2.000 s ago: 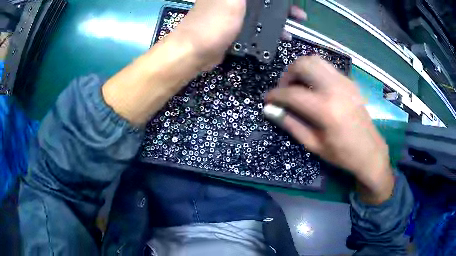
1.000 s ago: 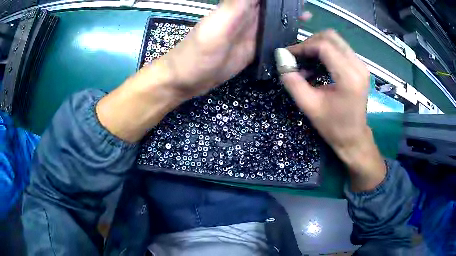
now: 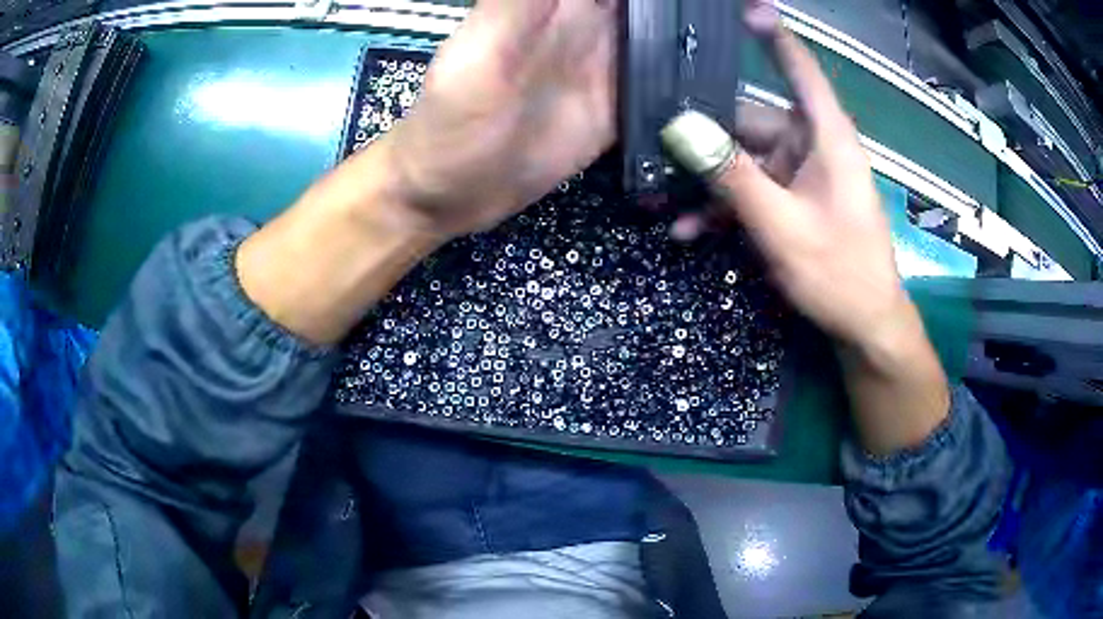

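Note:
My left hand [image 3: 514, 115] holds a dark housing plate [image 3: 683, 61] upright over the far part of the tray; the plate's far end is cut off by the top edge. My right hand [image 3: 804, 200] is at the plate's near end. Its thumb, with a pale finger cot [image 3: 699, 144], lies on the plate's face, with the other fingers partly behind it. Whether it pinches a nut cannot be told. Below is the black parts tray [image 3: 544, 438] full of loose small nuts [image 3: 532, 327].
Dark stacked housings [image 3: 73, 145] stand at the left on the green bench top [image 3: 230, 133]. Silver conveyor rails [image 3: 925, 169] and the green belt [image 3: 871, 103] curve beyond the tray. A grey machine frame [image 3: 1040, 339] is at the right. Blue cloth [image 3: 42, 375] shows at the left edge.
The plate has turned from showing its wide holed face to a narrower, grooved side. My right hand has moved from above the nuts up to the plate's near end.

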